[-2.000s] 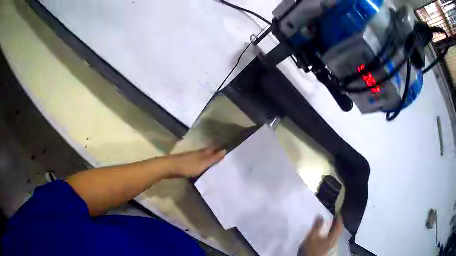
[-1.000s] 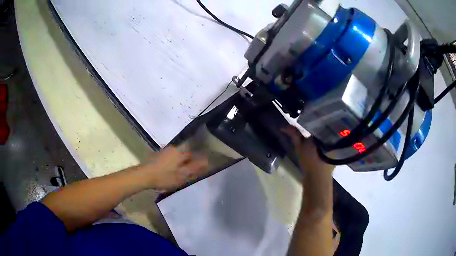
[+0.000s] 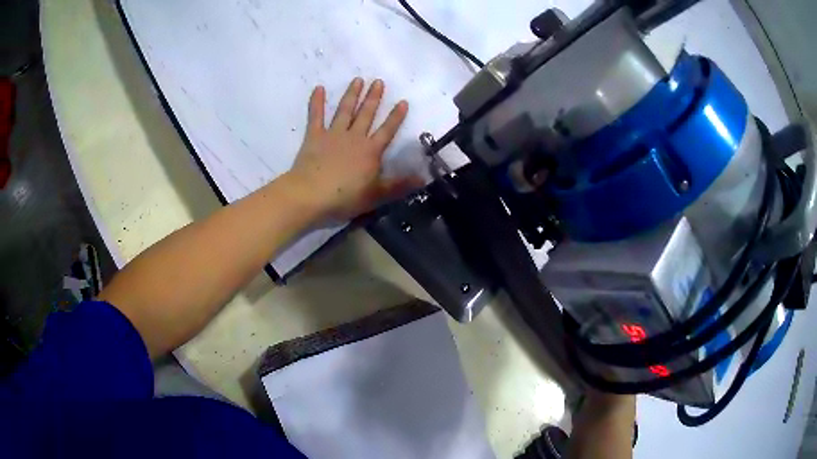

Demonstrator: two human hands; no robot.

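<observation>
My left hand (image 3: 345, 161) lies with fingers spread on the white marker paper (image 3: 242, 81) over the dark fabric lay, just left of the cutting machine's upright. The straight knife cutting machine (image 3: 645, 152) stands at the right, with its blue and silver motor and red digits on the control box (image 3: 636, 314). Its grey base plate (image 3: 439, 260) shows on the table. My right hand is hidden beneath the motor; only the forearm (image 3: 605, 426) shows. A cut bundle (image 3: 376, 385) with a white top and dark layered side lies at the bottom centre.
The cream table's edge (image 3: 81, 134) curves down the left, beside a dark floor. A black power cord (image 3: 439, 34) runs over the paper at the top, and more cord loops around the motor. A dark ribbed object (image 3: 545, 444) lies at the bottom, beside my right forearm.
My left hand has left the cut bundle, passed over the table and come onto the paper. My right hand has left the bundle and reached under the motor. The machine appears larger and farther right.
</observation>
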